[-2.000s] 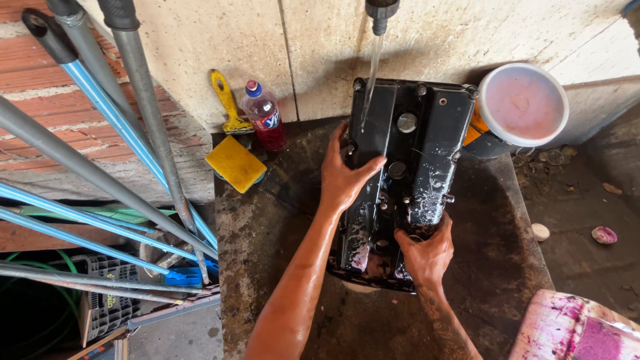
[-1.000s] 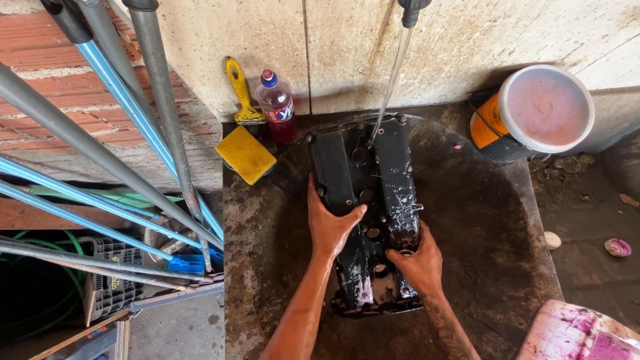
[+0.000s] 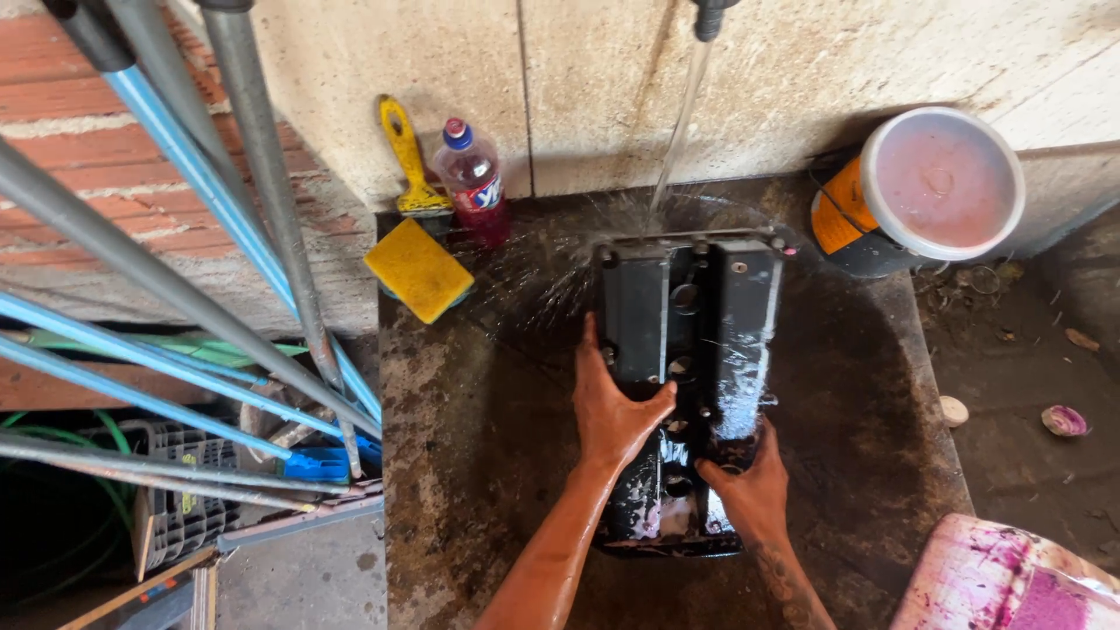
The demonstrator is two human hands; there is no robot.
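Observation:
A black engine valve cover (image 3: 637, 306), wet and with whitish suds on its lower and right parts, is held over a dark stained basin (image 3: 840, 385). My left hand (image 3: 612, 407) grips its left side, thumb across the top face. My right hand (image 3: 752, 490) grips the lower right side, fingers at the outer edge. From a dark spout (image 3: 707, 19) above, a water stream (image 3: 681, 122) falls just behind the cover's far edge, and drops spray to the left. The undersides of both hands' grips are hidden.
At the back left are a yellow sponge (image 3: 420, 269), a yellow-handled brush (image 3: 402, 149) and a bottle of red liquid (image 3: 475, 188). A bucket (image 3: 949, 184) with pinkish contents stands back right. A pink-stained container (image 3: 997, 577) is front right. Several poles (image 3: 219, 297) lean at left.
The stream ran onto the cover's upper part in both earlier frames; now it falls behind the far edge and splashes. Both hands have kept hold of the cover.

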